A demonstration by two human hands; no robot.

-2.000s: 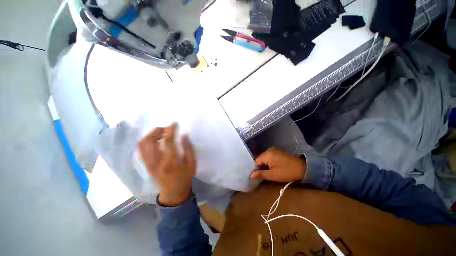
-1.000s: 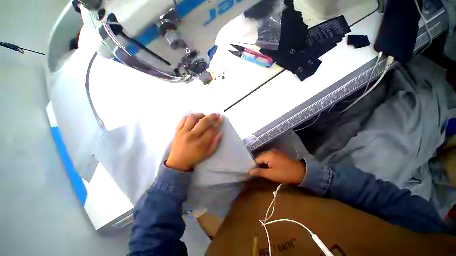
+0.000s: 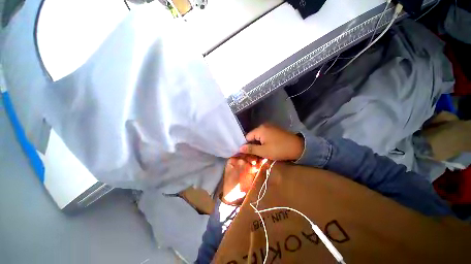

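A light grey fabric panel [image 3: 155, 98] lies over the left part of the white machine table and hangs over its front edge toward my lap. My right hand [image 3: 273, 143] pinches the panel's corner between thumb and fingers, just off the table edge. My left hand [image 3: 240, 178] is close below it at the same gathered corner, with its fingers curled against the fabric. Bright light falls across the left hand, and its fingertips are partly hidden.
A measuring tape [image 3: 304, 64] runs along the table's front edge. Part of the machine's presser area [image 3: 183, 5] shows at the top. A black piece [image 3: 307, 6] lies at the top. A grey cloth heap [image 3: 372, 98] is at right. A white earphone cable [image 3: 294, 209] hangs over the brown apron [image 3: 310, 191].
My left hand has moved from the panel on the table down to the corner beside my right hand. The panel is now pulled into folds. The view has tilted down, cutting off most of the machine head.
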